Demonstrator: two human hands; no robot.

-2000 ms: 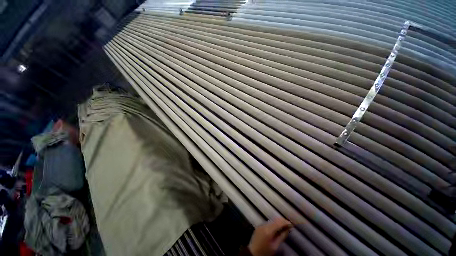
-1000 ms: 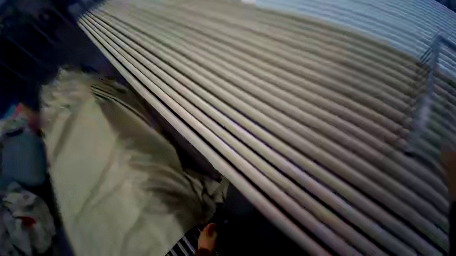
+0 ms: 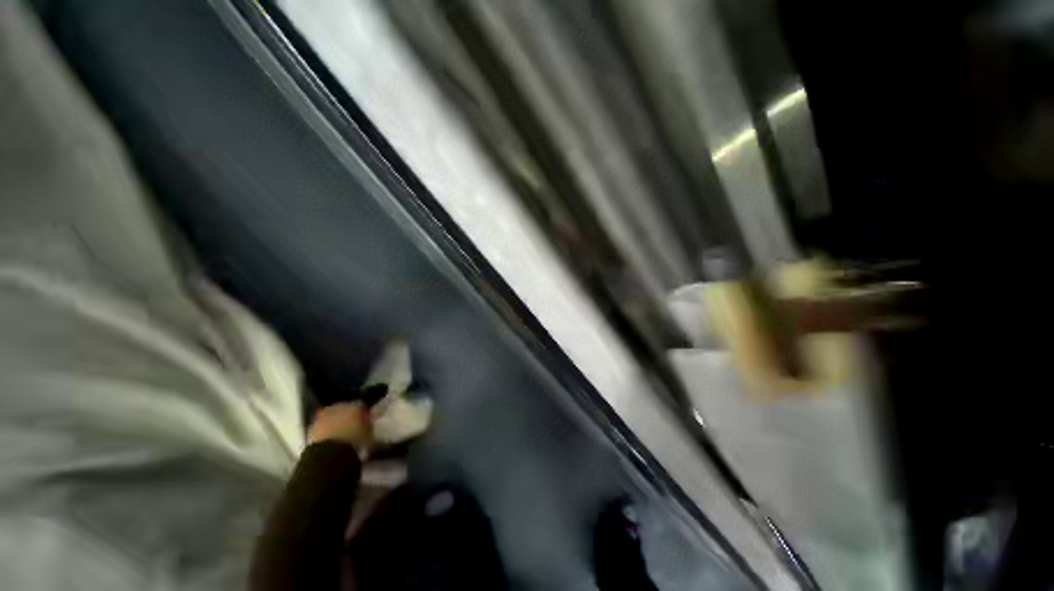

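Observation:
The view is heavily blurred. My left hand, in a dark brown sleeve, is at the lower left beside the edge of the loose beige cloth. A small dark spot and a blurred pale piece show just past its fingers; whether it holds either cannot be told. I cannot make out my right hand. Blurred long bars and a pale strip run diagonally from upper left to lower right.
Grey floor lies between the cloth and the bars. Two dark shapes like shoes show at the bottom. On the right are a blurred yellow thing, a pale surface and deep shadow.
The view has swung down and away from the beige ridges; they and the metal frame are out of sight. The beige cloth now fills the left side, with the floor beside it.

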